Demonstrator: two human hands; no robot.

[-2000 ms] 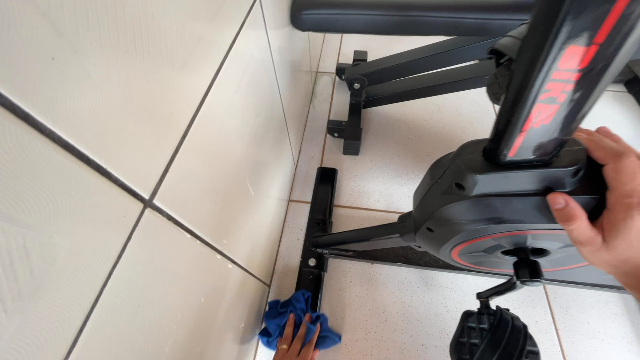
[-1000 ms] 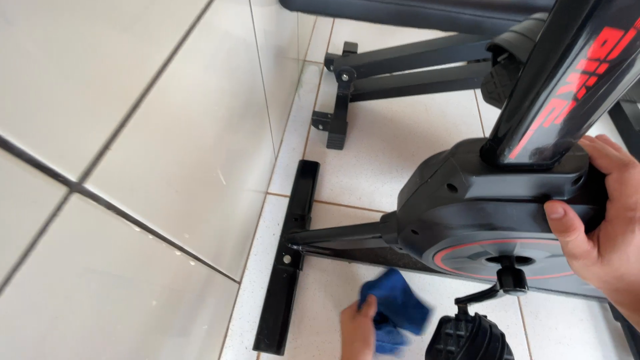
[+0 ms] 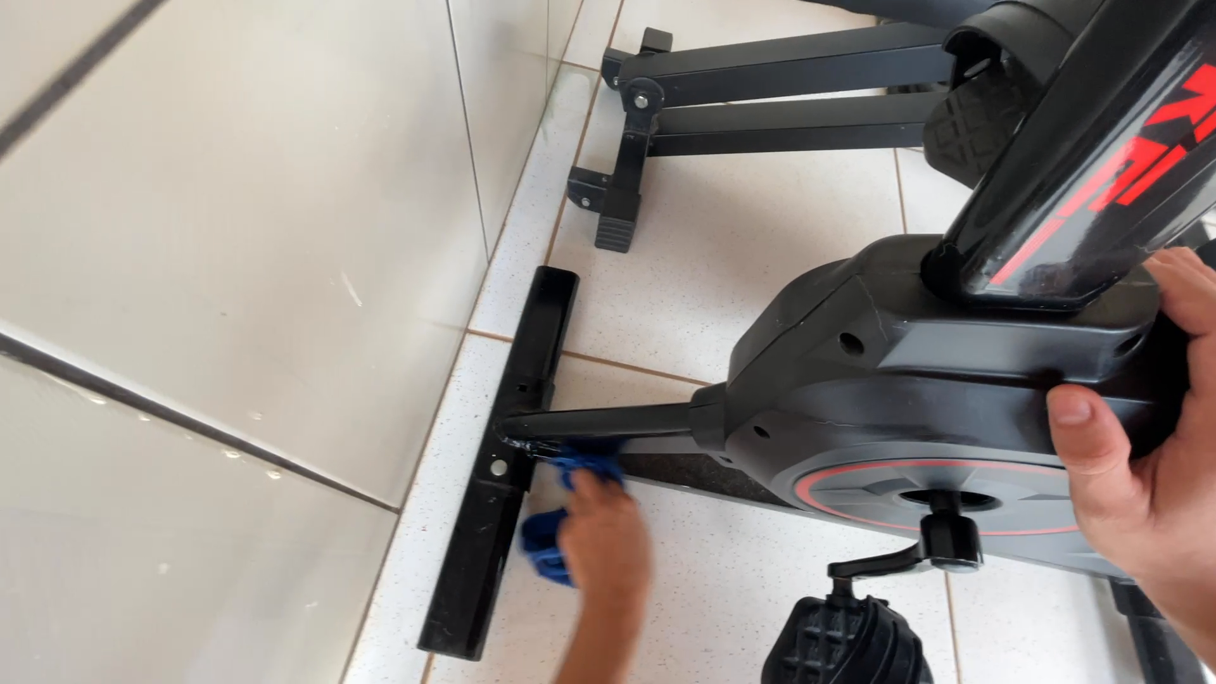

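My left hand (image 3: pixel 608 541) grips a blue cloth (image 3: pixel 546 546) beneath the black connecting tube (image 3: pixel 608 420) of an exercise bike, close to its black floor stabilizer bar (image 3: pixel 465 560). Part of the cloth hangs below my fingers, and the hand is slightly blurred. At the right edge, my right hand (image 3: pixel 1140 475) rests around the black plastic housing (image 3: pixel 826 370), thumb on the near side; its other fingers are partly hidden. Below the housing are the crank (image 3: pixel 883 562) and a black pedal (image 3: pixel 845 646).
A tiled wall (image 3: pixel 237 237) runs along the left, close to the stabilizer bar. Behind the bike, another black metal frame (image 3: pixel 798 71) with a foot (image 3: pixel 617 204) stands on the tiled floor (image 3: pixel 731 209). A thin white skirting strip (image 3: pixel 427 475) follows the wall.
My left hand moved with the blue cloth from the stabilizer's lower end, over the floor beside it, to the connecting tube. My right hand stays on the housing. The view has moved closer.
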